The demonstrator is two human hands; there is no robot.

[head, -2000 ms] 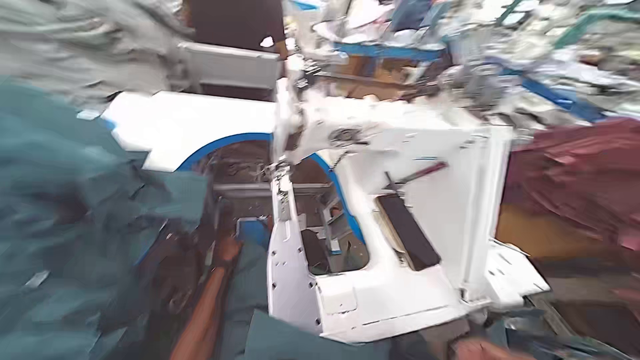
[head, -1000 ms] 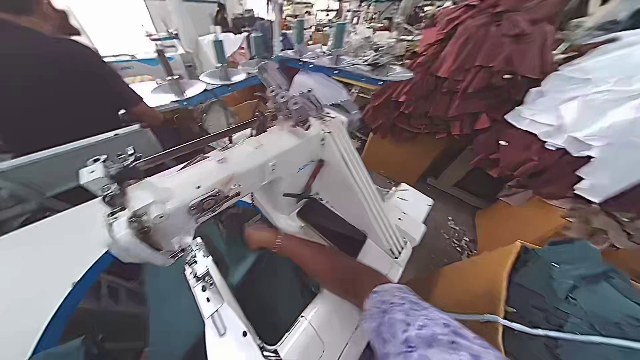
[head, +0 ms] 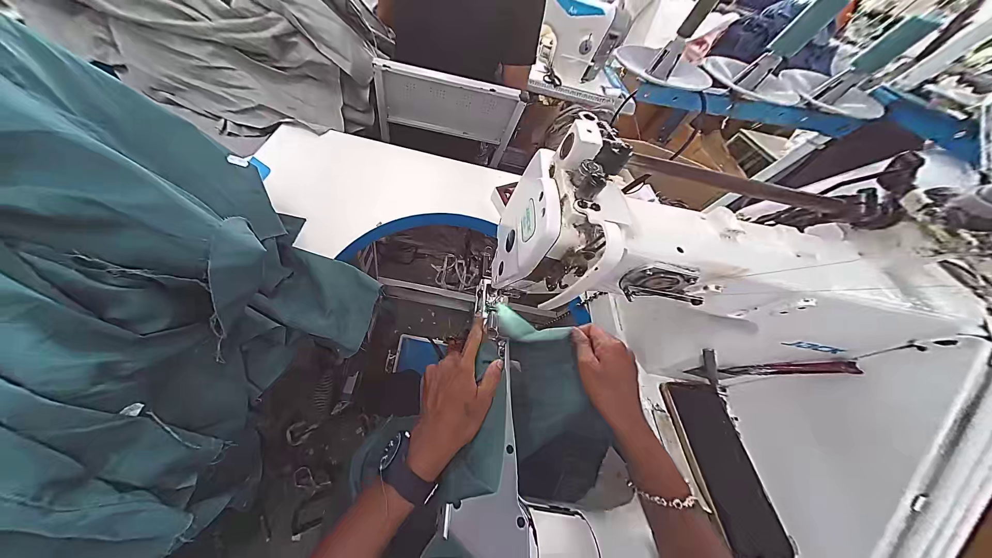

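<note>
A white Jack industrial sewing machine (head: pixel 728 256) reaches in from the right, its needle area over a narrow arm bed. Teal fabric (head: pixel 554 387) lies over this bed and runs up to the presser foot (head: pixel 488 298). My left hand (head: pixel 457 391), with a watch on the wrist, rests on the cloth with its index finger extended close to the foot and its thumb apart. Right of the bed, my right hand (head: pixel 608 372), a bracelet at its wrist, pinches the cloth's upper edge between thumb and fingers.
A big heap of teal fabric (head: pixel 139 310) hangs at the left. Behind the white tabletop (head: pixel 387 182) with a blue-rimmed cutout are grey cloth (head: pixel 256 54) and a person in dark clothing (head: pixel 465 39). Thread cones stand on a blue rack (head: pixel 728 105) at the back right.
The view has swung back to the left. My right arm, stretched across the machine one second ago, is now drawn back, its hand pinching teal cloth. My left hand is now at the presser foot.
</note>
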